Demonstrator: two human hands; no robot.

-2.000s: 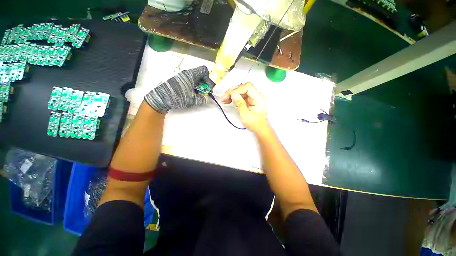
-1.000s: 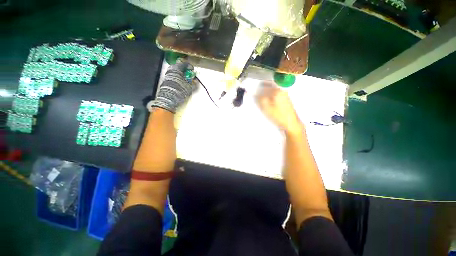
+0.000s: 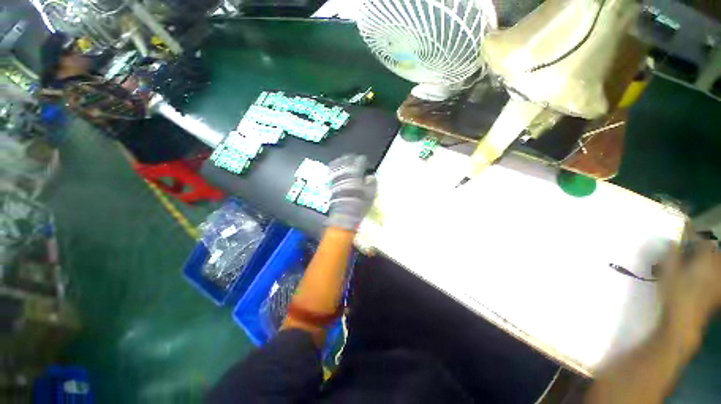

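Note:
My left hand (image 3: 348, 189), in a grey striped glove, is over the right part of a small group of green-white circuit boards (image 3: 308, 183) on the black mat (image 3: 265, 189). Its fingertips are blurred, so any grip is unclear. My right hand (image 3: 684, 296), bare and strongly blurred, is at the right end of the white sheet (image 3: 506, 245). A thin black cable (image 3: 632, 272) lies beside it and runs towards the fingers; whether they hold it cannot be told. One small green board (image 3: 428, 147) lies at the sheet's upper left.
A pale wrapped arm (image 3: 502, 134) slants down to a dark tip above the sheet. Behind are the brown stand (image 3: 589, 158) with green feet and a white fan (image 3: 427, 39). More board panels (image 3: 277, 118) lie on the mat. Blue bins (image 3: 261, 288) stand below. A person (image 3: 75, 67) is at upper left.
The view has turned left. My left hand has let go of the small board and moved left to the boards on the mat. My right hand has moved right, away from the sheet's middle.

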